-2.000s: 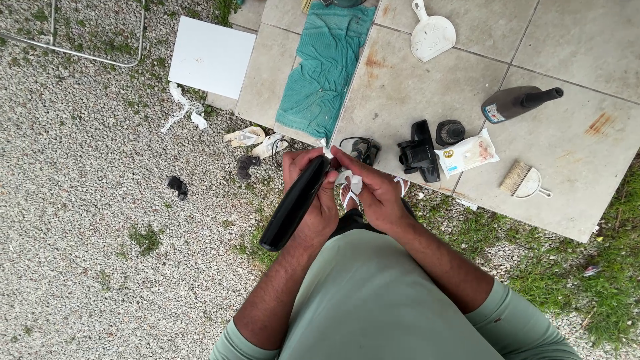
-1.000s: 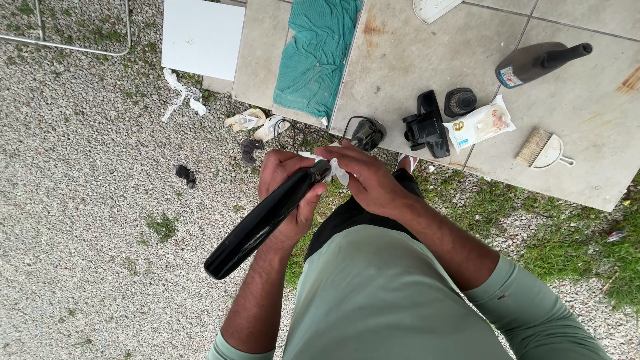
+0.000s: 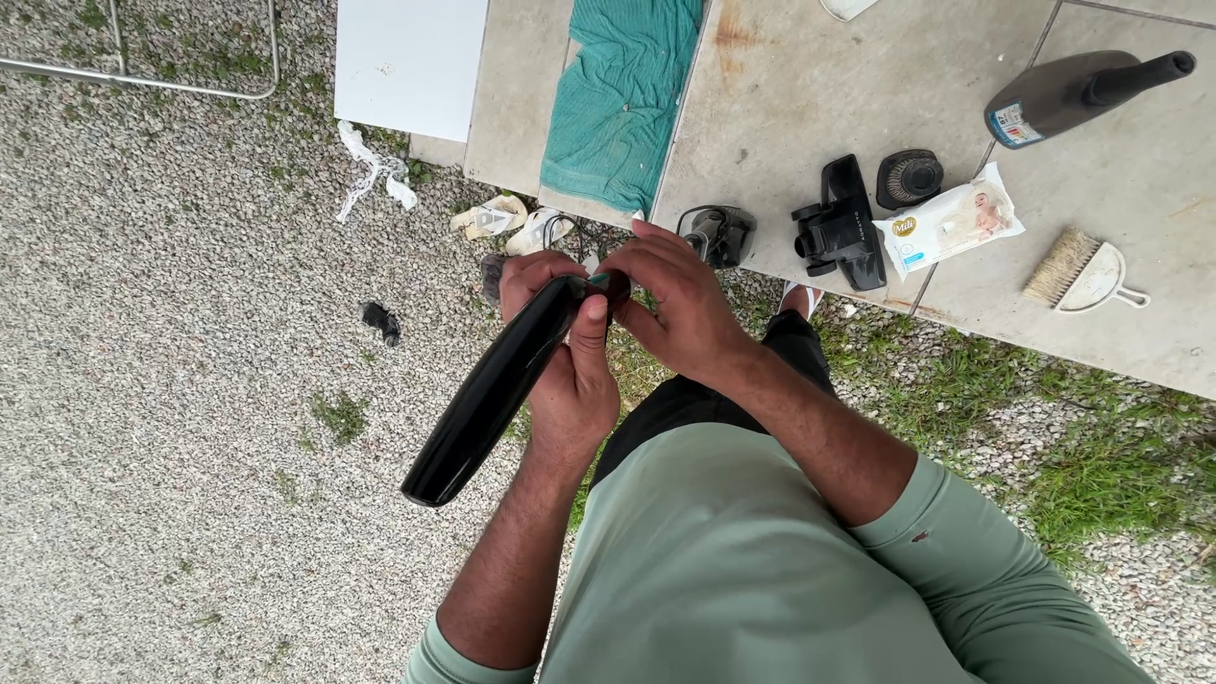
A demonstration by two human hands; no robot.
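A long, glossy black plastic part (image 3: 489,394) slants down to the left in front of me. My left hand (image 3: 575,380) is closed around its upper end, with the thumb lying along the near side. At that same end, the fingers of my right hand (image 3: 679,309) curl over the tip, where a small teal spot shows. A scrap of white material (image 3: 591,264) peeks out between the hands; most of it is hidden, and which fingers hold it cannot be told.
On the tiled slab (image 3: 788,85) lie a teal cloth (image 3: 617,104), a black vacuum floor head (image 3: 841,228), a round brush (image 3: 909,179), a wipes pack (image 3: 950,223), a dark bottle (image 3: 1054,104) and a hand brush (image 3: 1083,271). Sandals (image 3: 491,218) and cables (image 3: 598,237) lie by its edge, on gravel.
The white wipe that showed between my hands is now mostly out of sight. My right hand's fingers have closed over the end of the black part.
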